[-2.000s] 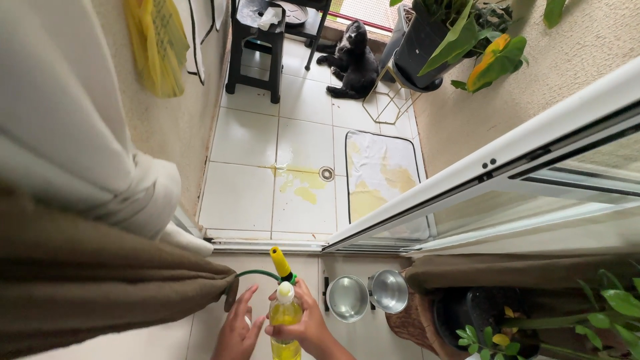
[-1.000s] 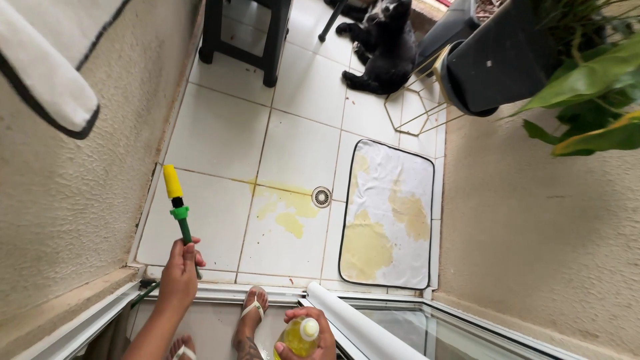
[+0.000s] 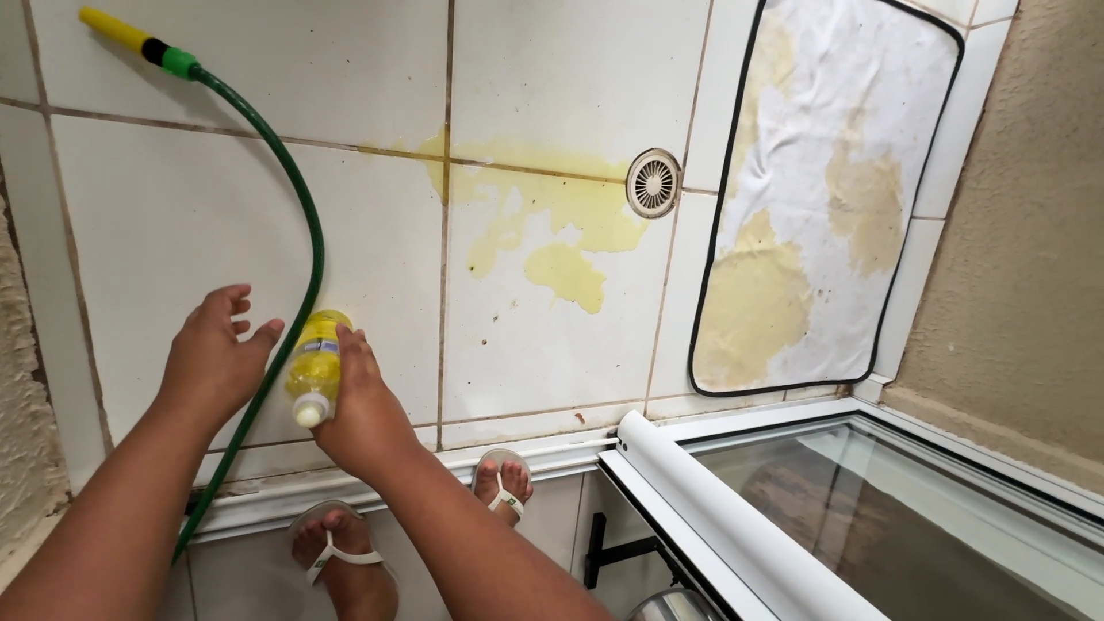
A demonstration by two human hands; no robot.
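My right hand (image 3: pixel 366 405) is around the side of a clear plastic bottle (image 3: pixel 315 371) of yellow liquid with a white cap. My left hand (image 3: pixel 218 354) is just left of the bottle, fingers apart and curved, with nothing in it. Between the left hand and the bottle runs a green garden hose (image 3: pixel 312 224), which lies over the tiles and ends in a yellow nozzle (image 3: pixel 116 30) at the upper left. A yellow liquid puddle (image 3: pixel 565 272) spreads on the white tiles beside a round floor drain (image 3: pixel 654 183).
A white, black-edged mat (image 3: pixel 802 198) with yellow and brown stains lies right of the drain. A white door track (image 3: pixel 552 455) crosses below, with my sandaled feet (image 3: pixel 345 552) at it. A glass door (image 3: pixel 828 517) stands at lower right. Textured walls rise on both sides.
My left hand has let go of the hose, which it held one second ago; the hose now lies on the tiles. The bottle has moved left, beside the hose. The view is closer to the floor.
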